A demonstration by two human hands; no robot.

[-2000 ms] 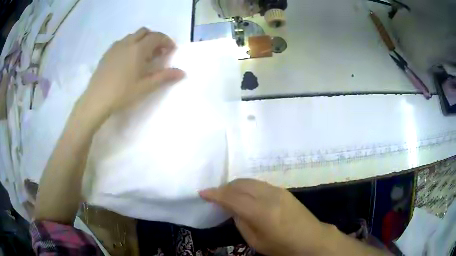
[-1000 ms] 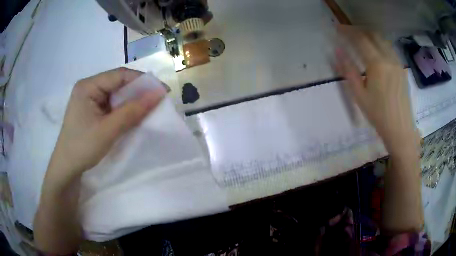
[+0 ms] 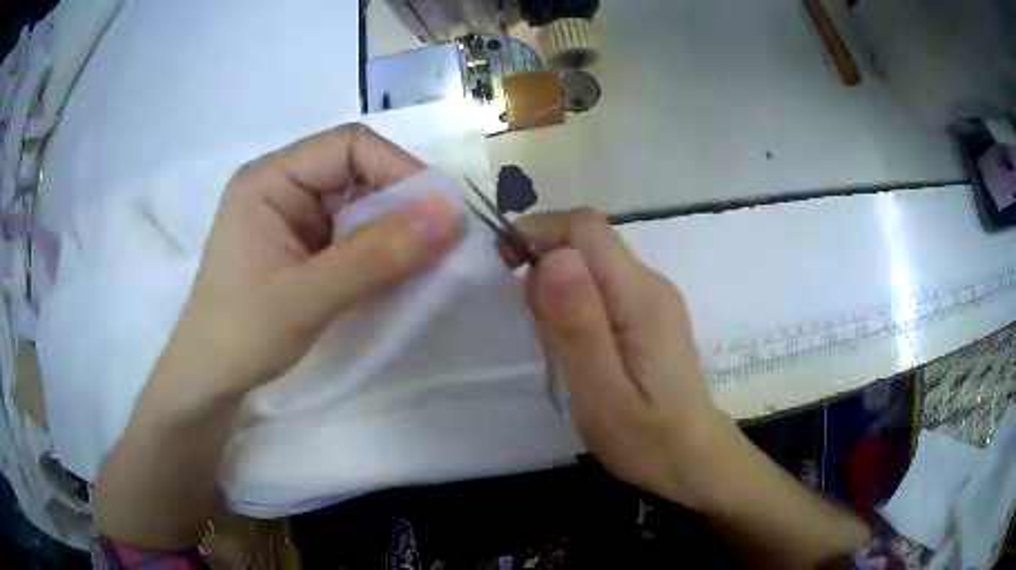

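My left hand (image 3: 323, 251) pinches the upper edge of a white fabric piece (image 3: 412, 412), which hangs down over the table's front edge. My right hand (image 3: 613, 345) holds the thread snips (image 3: 501, 226). Their two dark blades point up and left, slightly apart, just right of the pinched fabric edge. The handles are mostly hidden in my palm. I cannot tell whether the blades touch the fabric.
The machine's presser foot (image 3: 479, 78) stands at the top, beside an orange-copper block (image 3: 534, 100) and a round silver disc (image 3: 579, 90). An awl (image 3: 833, 42) lies upper right, a small dark tray (image 3: 989, 167) at right. White strips (image 3: 28, 212) heap at far left.
My right hand has come back from the upper right with the snips, which lay beside the awl. My left hand still pinches the fabric. The view has shifted.
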